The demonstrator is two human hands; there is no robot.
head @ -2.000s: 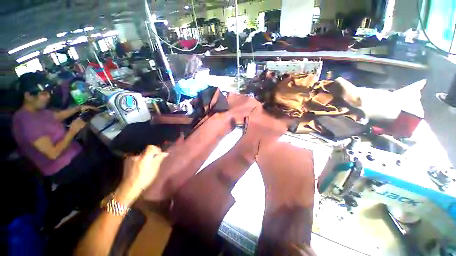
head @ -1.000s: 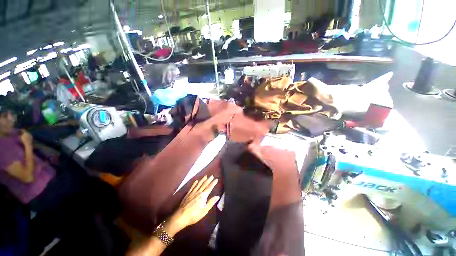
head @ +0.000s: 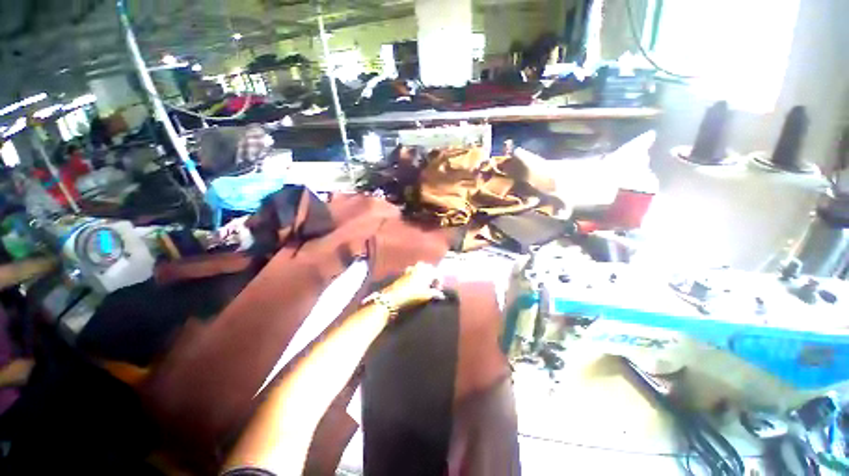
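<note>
Maroon-brown cut panels [head: 233, 321] lie spread left of the machine, reaching toward the lower middle. A black cut panel [head: 411, 390] lies on top of them at the lower centre. My left hand [head: 415, 284] is stretched forward at the top end of the black panel, fingers bent on the cloth's edge; the fingertips are washed out by glare, so its hold is unclear. My right hand is not in view. The white sewing machine with a blue stripe [head: 689, 344] stands at the right.
Fabric scissors [head: 684, 409] lie under the machine arm. A mustard-brown fabric pile [head: 465, 181] and a red block [head: 630, 208] lie behind. Dark thread cones [head: 712, 135] stand at the back right. Another sewing machine [head: 104, 249] and part of a person's arm [head: 17, 372] are at the left.
The view has turned right. My left hand has moved forward from the maroon panels to the black panel's top end. The black panel, absent at first, now lies over the maroon ones.
</note>
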